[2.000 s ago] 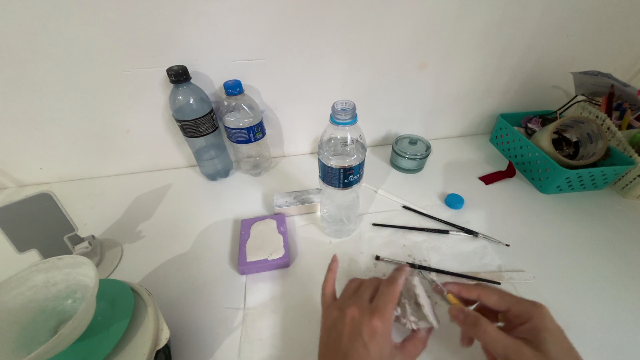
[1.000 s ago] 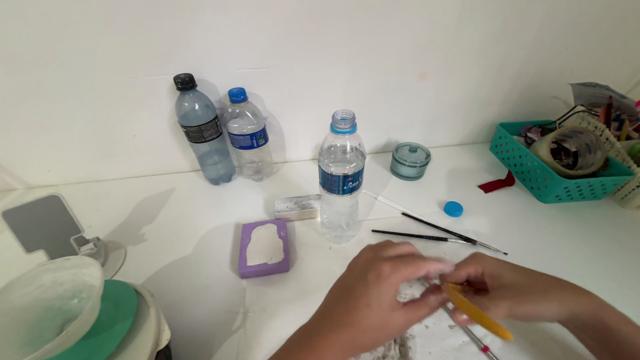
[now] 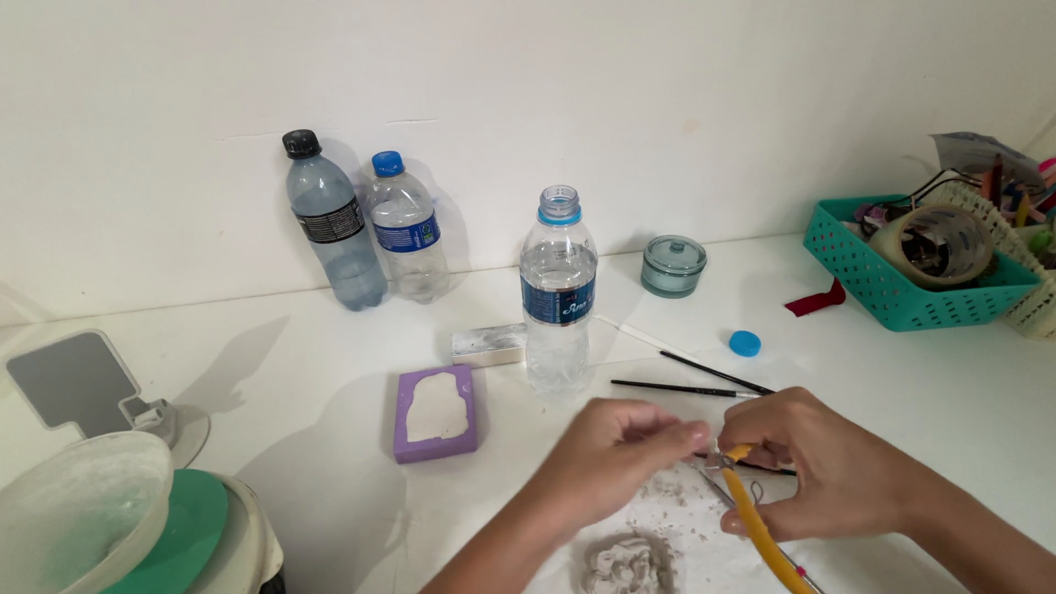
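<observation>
My right hand grips yellow-handled pliers, their metal head close to my left fingertips. The fingers of my left hand are pinched together beside that head; whether they hold something small cannot be told. A thin metal tool with a pink mark runs beside the long yellow handle; a small wire loop shows near it. Below my hands, a rough grey-white modelled piece lies on the table among crumbs. Black-handled paintbrushes lie behind my hands, one partly hidden by my right hand.
An uncapped water bottle stands behind a purple mould with white filling and a whitish block. Farther back are two capped bottles, a lidded glass jar, a blue cap and a green basket. Bowl at left.
Two seconds ago the grey-white piece was at my left hand; now it lies on the table, apart from both hands. My hands have moved, and the yellow handles now show spread apart.
</observation>
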